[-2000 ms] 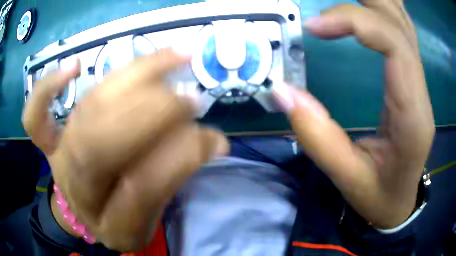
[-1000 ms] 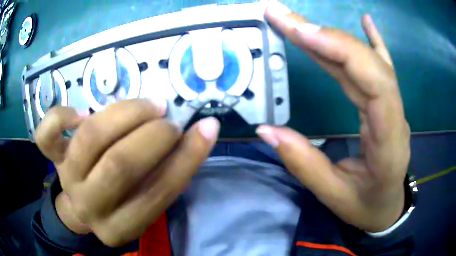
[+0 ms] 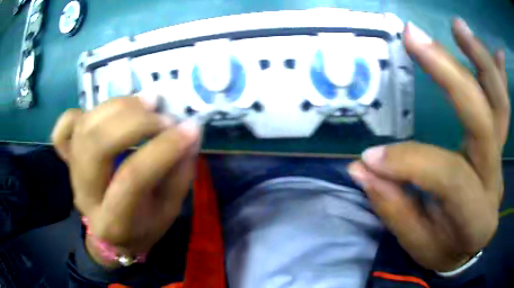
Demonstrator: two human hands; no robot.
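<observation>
A long silver metal housing (image 3: 284, 121) lies on the green surface with its notched edge towards me. The blue-and-white middle disc (image 3: 235, 84) and right disc (image 3: 360, 76) show, each with a pale tongue over its centre. The left disc (image 3: 121, 83) is partly covered by my fingers. My left hand (image 3: 132, 146) has thumb and fingers close together at the near edge, left of the middle disc; I cannot tell if they pinch a small part. My right hand (image 3: 451, 146) has one fingertip at the housing's far right corner, and its thumb and another finger nearly meet below the near right corner.
A loose round disc (image 3: 70, 17) lies at the upper left. A narrow silver metal piece (image 3: 28, 62) stands at the far left of the green surface. The surface's near edge (image 3: 270, 153) runs just below the housing, above my lap.
The housing has shifted right and sits squarer to me, with more of its middle disc uncovered. My right hand has moved right, its lower fingertips closer together. My left hand now reaches the middle disc's left side.
</observation>
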